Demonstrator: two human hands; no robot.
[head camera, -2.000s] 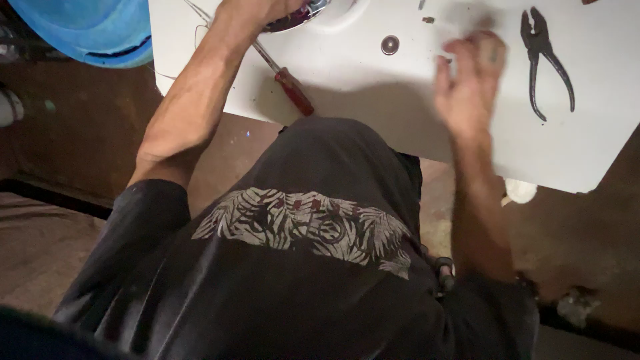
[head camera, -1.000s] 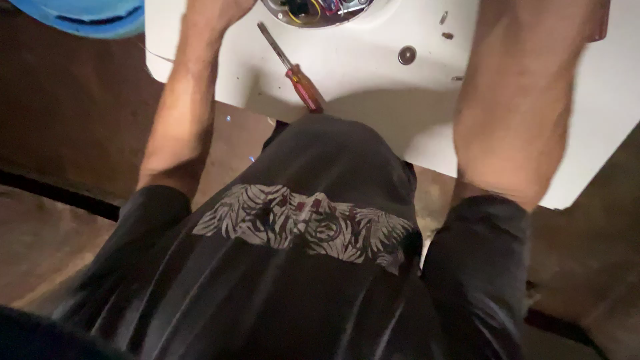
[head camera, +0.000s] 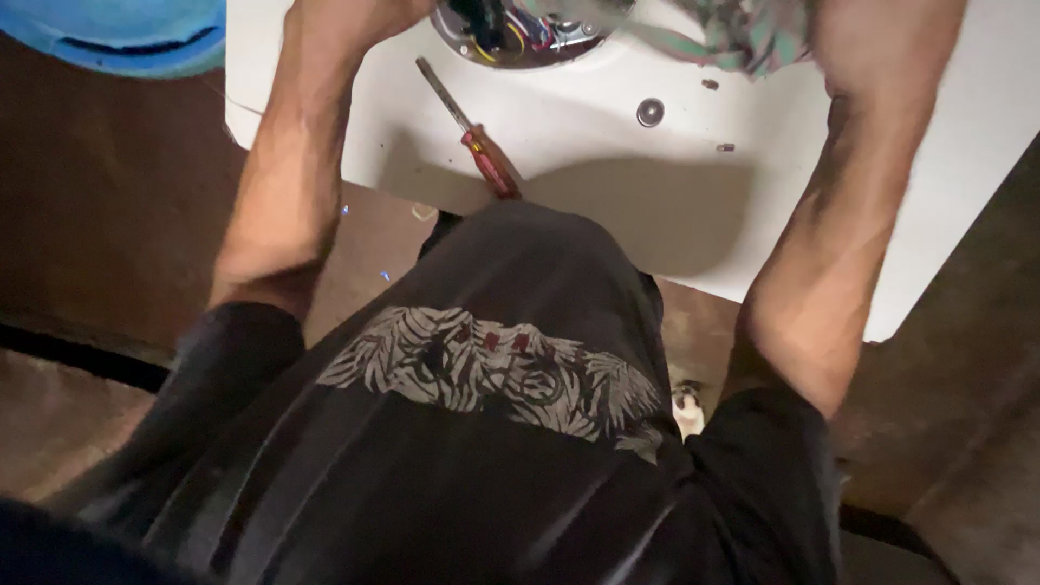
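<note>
An opened round device housing with coloured wires and small metal parts inside lies on the white table, cut off by the top edge. My left hand is at its left side; the fingers run out of view, so I cannot tell its hold. My right hand is at the top right on a crumpled, patterned green and grey cloth, which reaches over toward the housing. A screwdriver with a red translucent handle lies below the housing, its shaft pointing up and left.
On the white table lie a round metal piece, a small dark bit and a small screw-like piece. A blue basin stands beyond the table's left edge. My knee meets the near edge.
My right hand, over the table two seconds ago and then reaching up out of view, is back in view with the cloth. The cloth was not visible before.
</note>
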